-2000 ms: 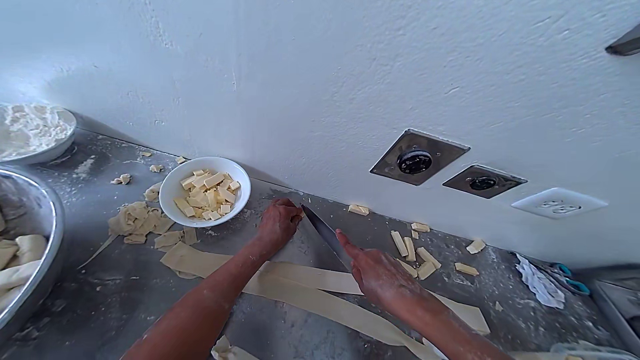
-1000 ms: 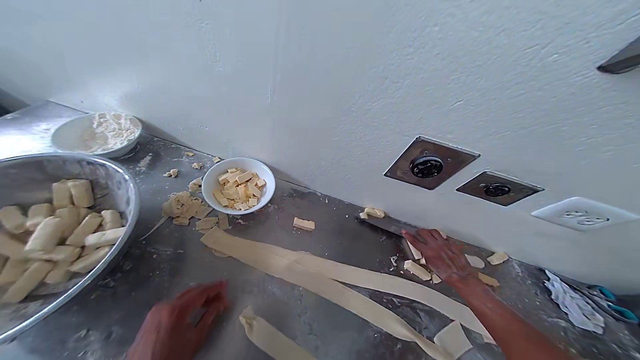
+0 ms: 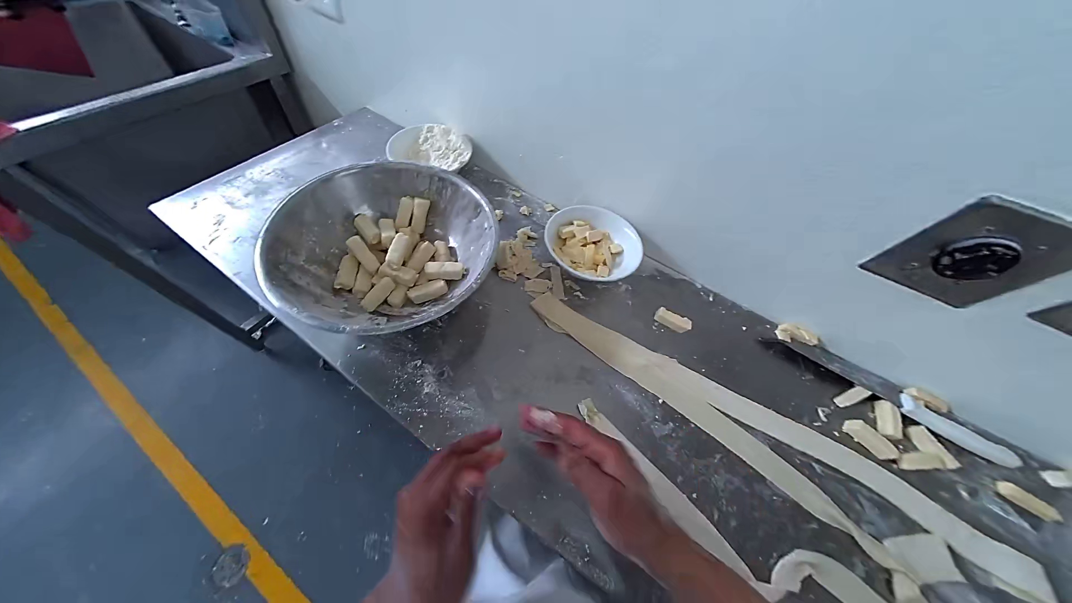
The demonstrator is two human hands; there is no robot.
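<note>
My left hand [image 3: 444,511] and my right hand [image 3: 599,477] hover near the table's front edge, fingers apart, a small gap between them, both empty. Long flat dough strips [image 3: 695,394] run rightward across the metal table beside my right hand. A knife with a white handle [image 3: 959,431] lies by the wall among several pale, cheese-like sticks [image 3: 871,437]. Beyond my hands stands a large metal bowl [image 3: 293,272] holding many short dough-wrapped rolls [image 3: 399,249]. A small white bowl [image 3: 630,243] of cut pale pieces [image 3: 586,247] sits to its right, with dough scraps [image 3: 521,258] between.
A white bowl of flour [image 3: 442,146] stands behind the metal bowl. The wall with a black socket [image 3: 976,258] borders the table's far side. A metal sink unit [image 3: 151,105] is at upper left, above a floor with a yellow line [image 3: 159,444].
The knife, held in my right hand two seconds ago, now lies released by the wall. My right hand has moved away from it, beside my left. The view has swung left.
</note>
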